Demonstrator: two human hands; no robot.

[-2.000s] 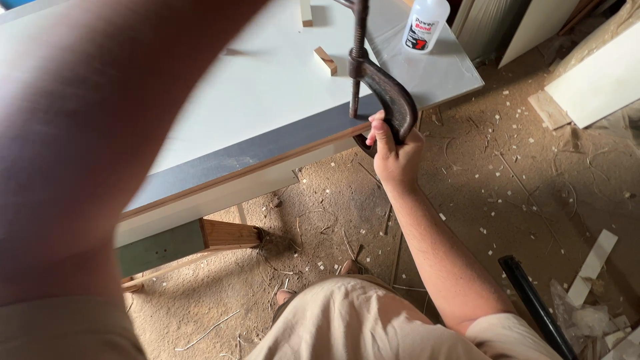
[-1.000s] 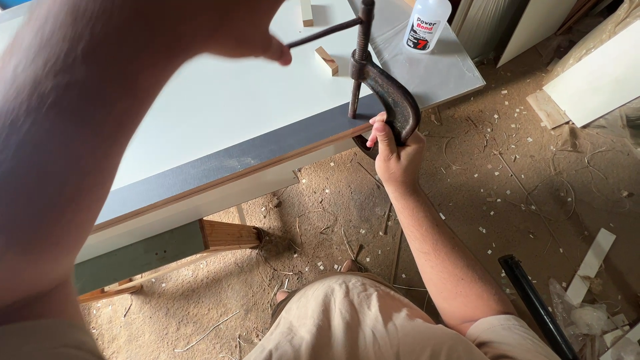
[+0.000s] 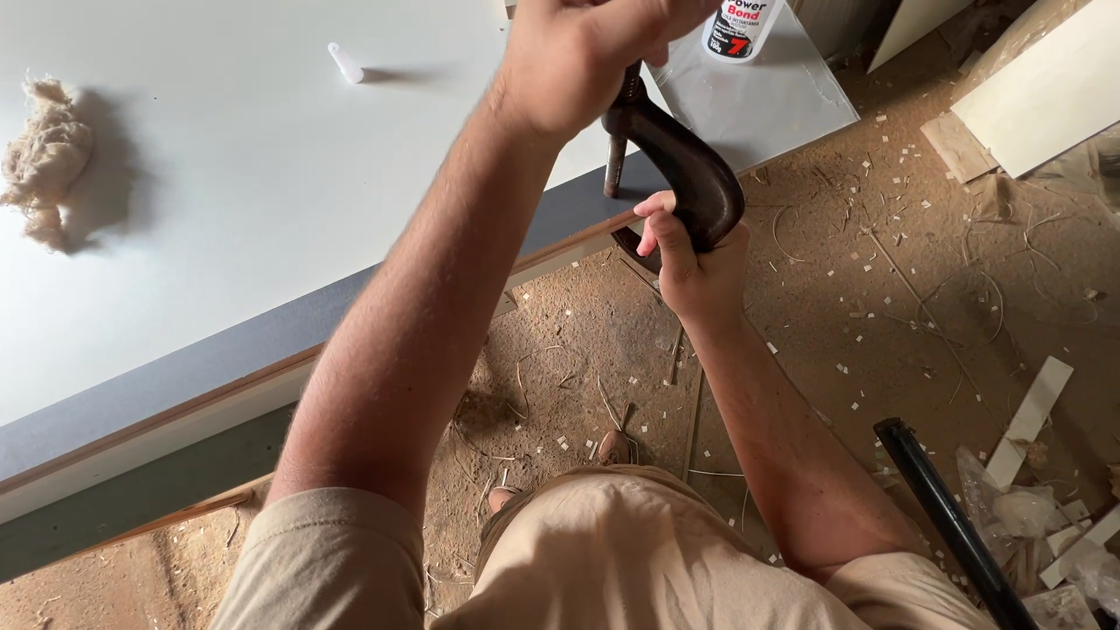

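Observation:
A dark metal C-clamp (image 3: 687,162) straddles the edge of a white board (image 3: 219,175) near its right corner. The clamp's screw tip rests on the grey strip (image 3: 350,302) along the board's edge, and its lower jaw passes beneath. My right hand (image 3: 700,271) grips the lower curve of the frame. At the top of the screw is my left hand (image 3: 577,61), partly cut off by the frame edge and covering the handle; its exact grip is hidden. A white bottle of Power Bond glue (image 3: 739,31) stands just right of the clamp's top.
On the board lie a small white cap (image 3: 345,63) and a crumpled cloth rag (image 3: 48,162). A black tube (image 3: 949,516) rises at lower right beside plastic scraps and offcuts (image 3: 1032,420). Pale panels (image 3: 1041,87) lean at upper right. Twigs and chips litter the floor.
My left hand has moved right, from the end of the clamp's handle bar to the top of the screw. My right hand stays on the frame. The rag and cap now show.

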